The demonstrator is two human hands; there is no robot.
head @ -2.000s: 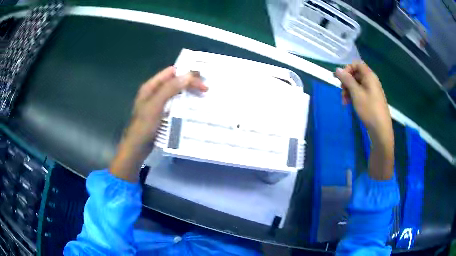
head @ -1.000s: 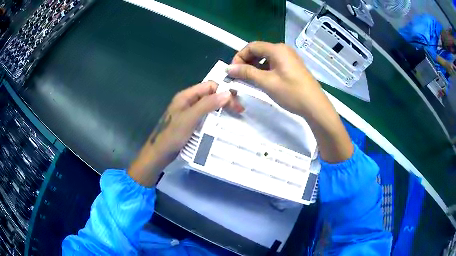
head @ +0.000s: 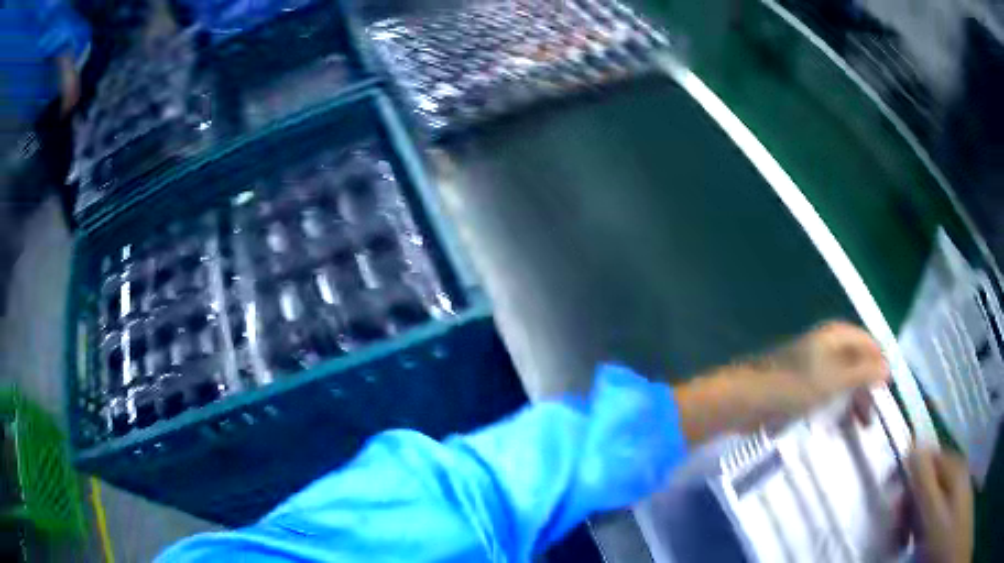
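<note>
The white appliance housing point(head: 809, 495) lies at the lower right, cut by the lower edge and blurred, its ribbed side facing left. A dark grey rectangular pad point(head: 760, 468) shows near its left end. My left hand point(head: 846, 357) is at the housing's far corner with its fingers curled on it; the fingertips are blurred. My right hand point(head: 938, 500) is at the housing's right side, blurred and partly cut off; its fingers and anything in them cannot be made out. Part of the white work mat point(head: 674, 528) shows left of the housing.
A teal crate point(head: 275, 387) of shiny wrapped parts stands left of the bench, with another crate behind it. A clear parts tray point(head: 517, 55) is at the top. A white rail point(head: 809, 214) edges the belt, where another housing point(head: 956, 346) sits. Blue-sleeved people show upper left.
The view has swung left, so the housing and both hands now appear at the lower right and the crate is in full view. My right hand has moved from the far corner towards the housing's right side.
</note>
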